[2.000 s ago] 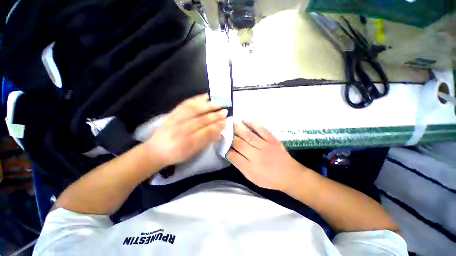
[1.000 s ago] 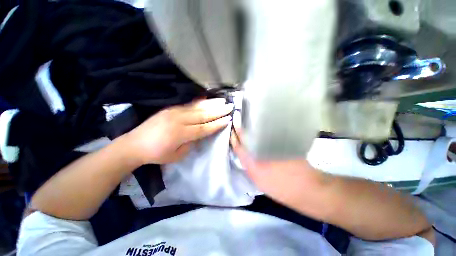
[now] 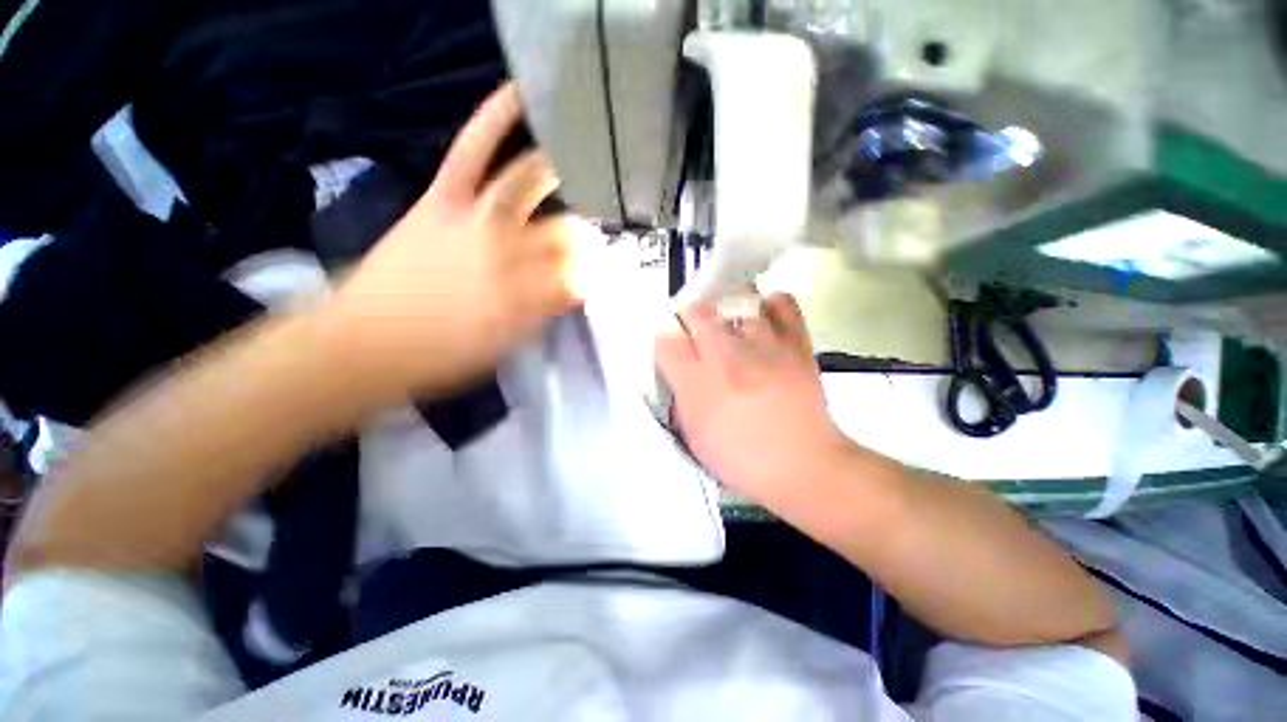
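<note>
A light panel [image 3: 565,480] hangs from under the sewing machine's needle area over the lap. Large black panels [image 3: 254,85] lie to its left. The sewing machine head [image 3: 593,113] stands above, with the presser foot [image 3: 652,254] at the cloth. My left hand [image 3: 473,261] is blurred, its fingers spread beside the machine head over the cloth; whether it grips cloth I cannot tell. My right hand [image 3: 741,381] lies at the panel's right edge just in front of the needle area, fingers bent on the cloth; its fingertips are partly hidden.
Scissors with black handles [image 3: 995,367] lie on the bed at right. A white tape roll [image 3: 1188,395] stands at the table's right end, its tail over the green front edge [image 3: 1016,490]. A striped bundle [image 3: 1200,564] is at lower right. The lit screen [image 3: 1157,251] is above.
My left hand has moved up and left from the needle area, its fingers spreading. My right hand shows more fully beside the cloth. The view has shifted, and the machine head covers less of it.
</note>
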